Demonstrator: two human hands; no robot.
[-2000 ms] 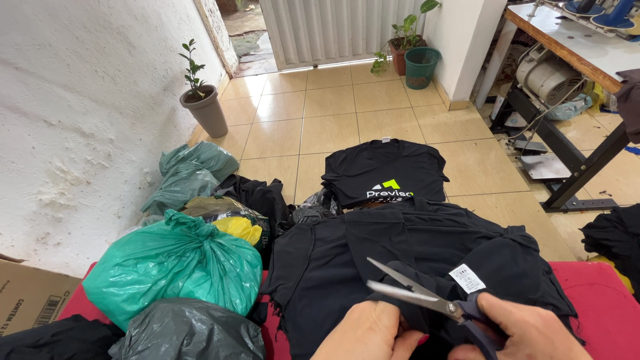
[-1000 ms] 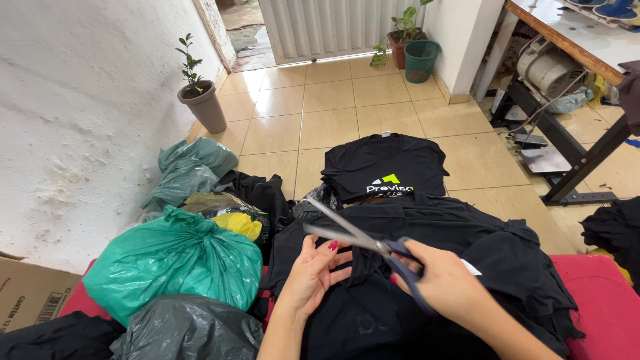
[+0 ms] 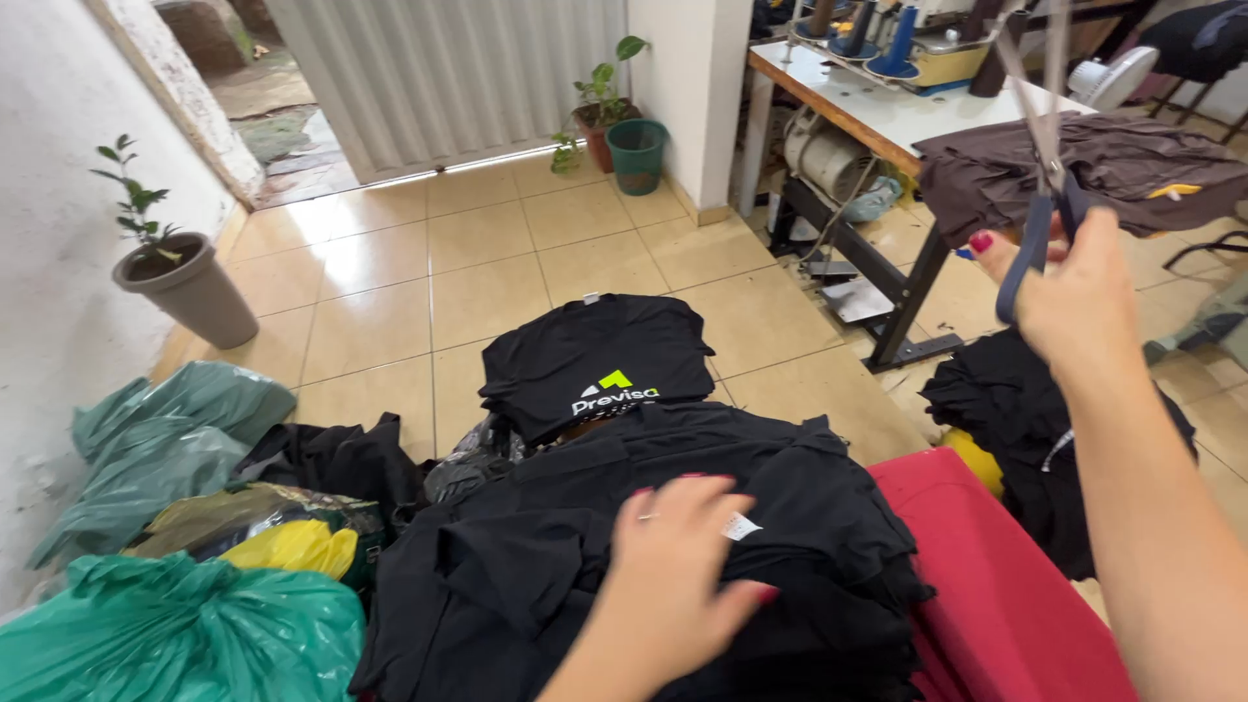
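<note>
My left hand (image 3: 673,575), fingers spread, is over a pile of black garments (image 3: 780,624), beside a white label (image 3: 741,526); whether it touches the cloth I cannot tell. Raised at the right, my right hand (image 3: 1072,283) grips dark-blue-handled scissors (image 3: 1048,185), their blades pointing up and slightly apart, blurred. Behind the scissors, dark brown cloth (image 3: 975,180) lies on the edge of a white worktable. A folded black T-shirt (image 3: 604,351) with a white and green print lies just beyond the pile.
A red cushioned surface (image 3: 1014,585) supports the pile. Plastic bags, one green (image 3: 195,624), sit at left. More black cloth (image 3: 1024,419) is low at right. The worktable (image 3: 838,93) holds thread cones (image 3: 895,49). Potted plants (image 3: 185,283) stand on the tiled floor.
My right hand has moved up and right with the scissors, away from my left hand. My left hand was beside the blades and is now spread over the pile. The view has shifted right.
</note>
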